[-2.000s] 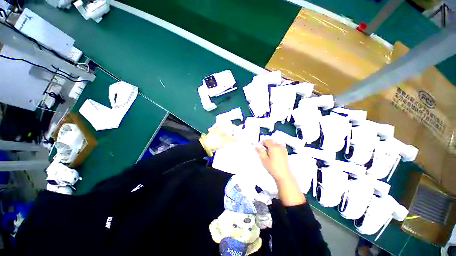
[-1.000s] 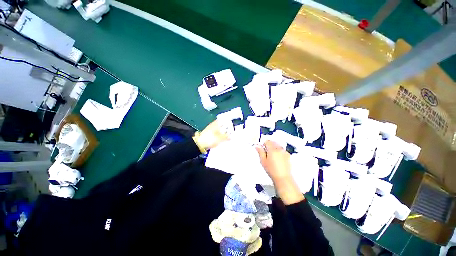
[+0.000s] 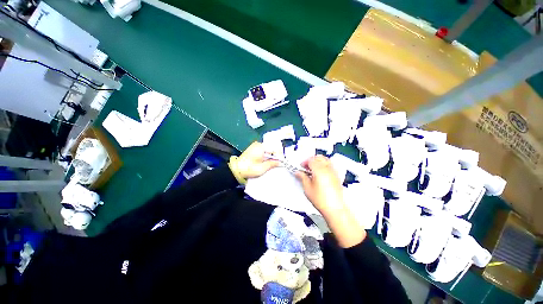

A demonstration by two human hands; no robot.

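Note:
A white label sheet (image 3: pixel 277 189) is held near my chest, its top edge bent up and showing thin dark lines. My left hand (image 3: pixel 255 162) holds the sheet's left end between thumb and fingers. My right hand (image 3: pixel 320 180) pinches at the right end of the bent edge. Whether a small label is between the right fingertips cannot be told. White camera units (image 3: pixel 403 159) stand in two rows just beyond and to the right of my hands. One separate camera unit (image 3: pixel 274 95) with a black face lies beyond my left hand.
A bent white backing sheet (image 3: pixel 138 127) lies on the left bench, beside a small carton of white parts (image 3: pixel 95 161). A flattened carton (image 3: pixel 411 65) lies at the upper right. A small box (image 3: pixel 517 252) with a grey ribbed stack is at the right. A grey post (image 3: pixel 476 80) crosses the upper right.
The sheet's top edge is now bent up between my hands, where it lay flatter before. My right hand has shifted slightly up. The whole view has shifted a little.

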